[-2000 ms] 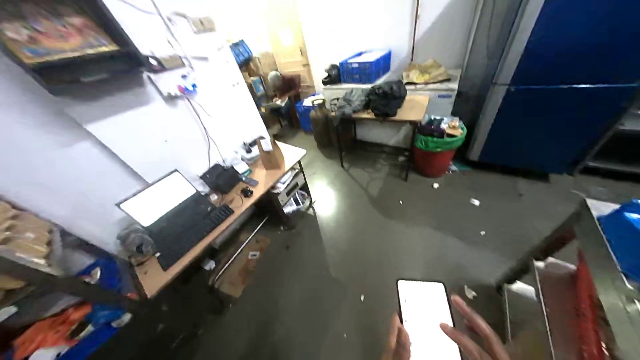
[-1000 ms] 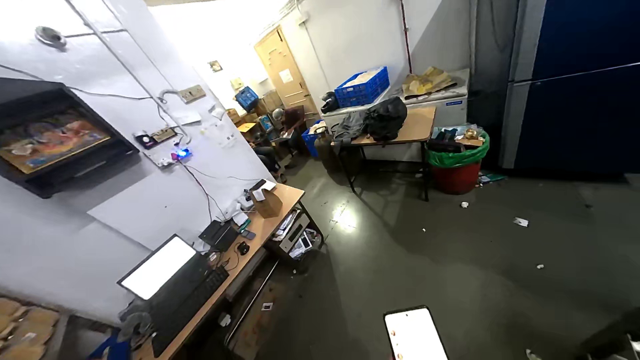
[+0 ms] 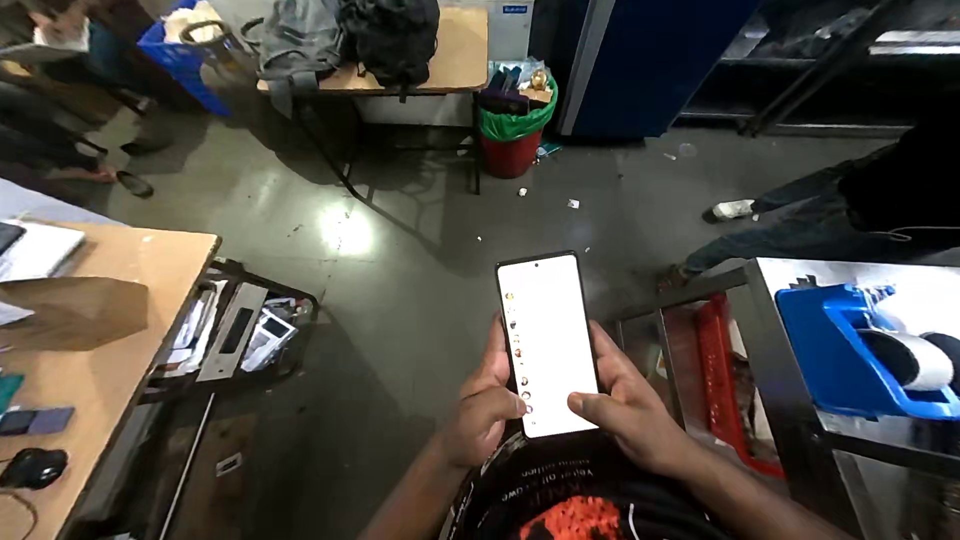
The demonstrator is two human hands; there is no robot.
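Note:
A smartphone (image 3: pixel 551 337) with a bright white screen is held upright between both hands in front of my body. My left hand (image 3: pixel 484 409) grips its lower left edge, the thumb at the screen's lower left corner. On the other side my right hand (image 3: pixel 626 401) supports the lower right edge, its thumb over the lower right of the screen. Fingers behind the phone are mostly hidden. The screen shows a column of small round icons.
A wooden desk (image 3: pixel 112 375) with a computer mouse (image 3: pixel 34 469) and paper bag stands left. Right is a metal table (image 3: pixel 772 330) bearing a blue bin (image 3: pixel 825 352). Ahead are a table (image 3: pixel 465 49) with bags and a red waste bin (image 3: pixel 510 154). People are at far left and right.
The view has swung down and to the right. Both hands now show on the phone; one second ago only the phone's upper part was in view.

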